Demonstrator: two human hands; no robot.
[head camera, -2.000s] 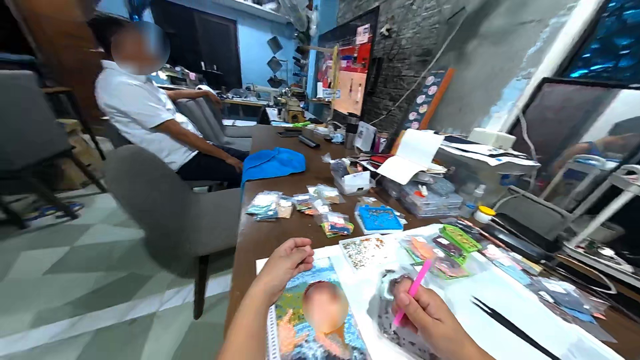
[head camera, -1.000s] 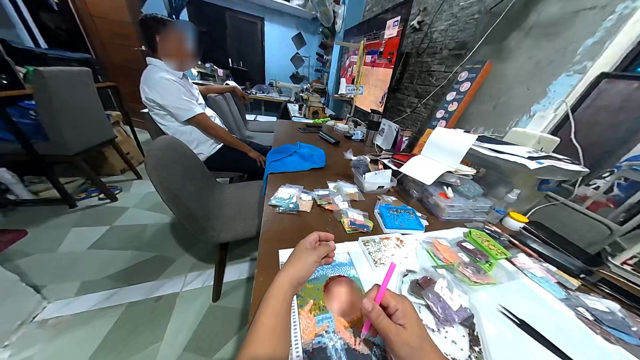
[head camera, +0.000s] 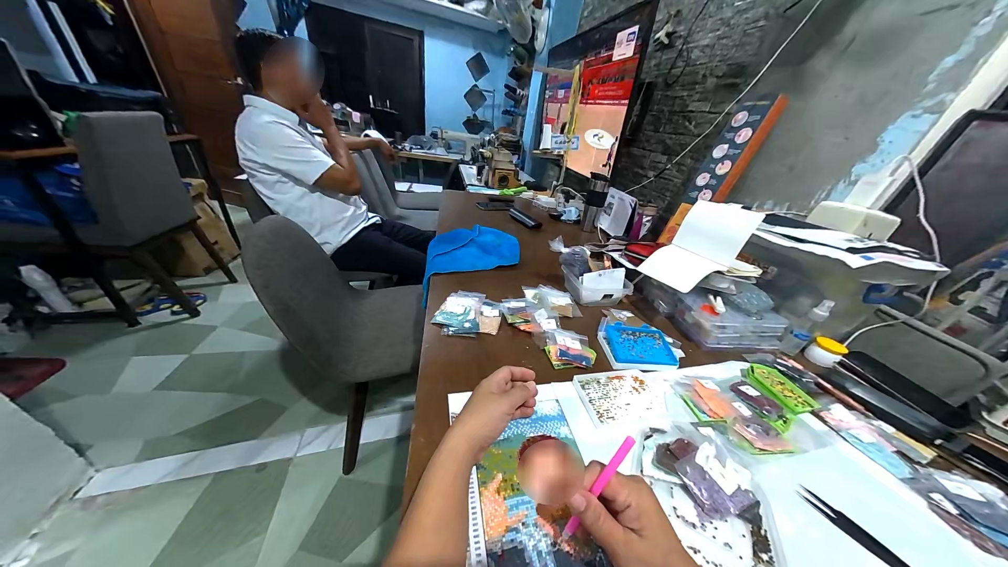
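Note:
My right hand grips a pink pen-shaped applicator, its lower tip on the lower part of a diamond-painting canvas. Above the canvas's upper left is my left hand, fingers curled; whether something small lies between them cannot be told. A white tray of small beads sits just beyond the canvas. To the right of my right hand lie bags of dark purple beads over a tray with scattered dark beads. Black tweezers rest on white paper farther right.
Small bead bags, a blue tray and a green tray stand beyond the work. Farther back are a blue cloth and plastic boxes. A person sits at the left side beyond a grey chair.
My right hand with the pink pen has moved from the bead bags at the right onto the canvas. The seated person has raised a hand to the face.

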